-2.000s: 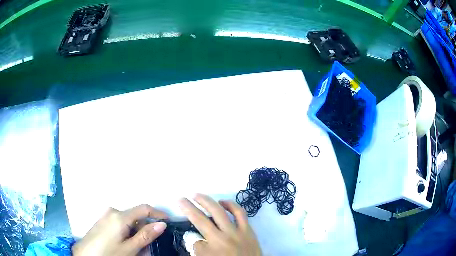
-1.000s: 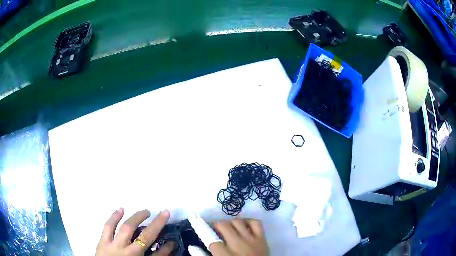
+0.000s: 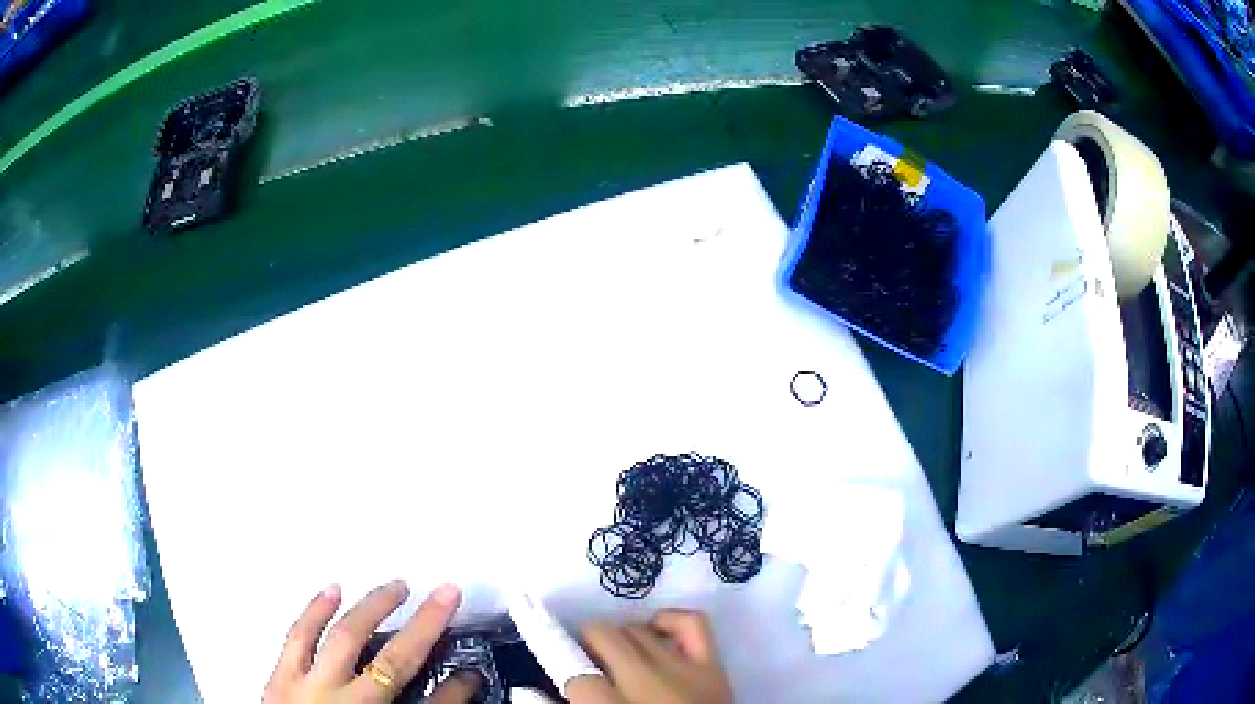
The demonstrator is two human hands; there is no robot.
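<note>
A black plastic housing (image 3: 465,663) lies at the bottom edge of the picture, partly cut off and partly covered by my hands. My left hand (image 3: 365,653) rests on its left side, fingers spread over it, a ring on one finger. My right hand (image 3: 647,660) is at its right side, a white-covered finger (image 3: 551,635) pointing onto the housing, the other fingers curled. A tangled pile of black sealing rings (image 3: 677,506) lies on the white sheet (image 3: 454,399) above my right hand. One single sealing ring (image 3: 808,388) lies apart, up and to the right.
A blue bin (image 3: 968,296) of black rings stands beyond the sheet's right edge. A white tape dispenser (image 3: 1032,371) with a tape roll (image 3: 1135,206) is at right. Crumpled white tissue (image 3: 853,591) lies right of the pile. Shiny plastic bags (image 3: 76,530) are at left. Housings (image 3: 200,154) sit on the green belt.
Since two seconds ago the view has shifted, and my right hand has gone from spread fingers over the housing to curled fingers with the white-covered finger extended. The ring pile looks unchanged.
</note>
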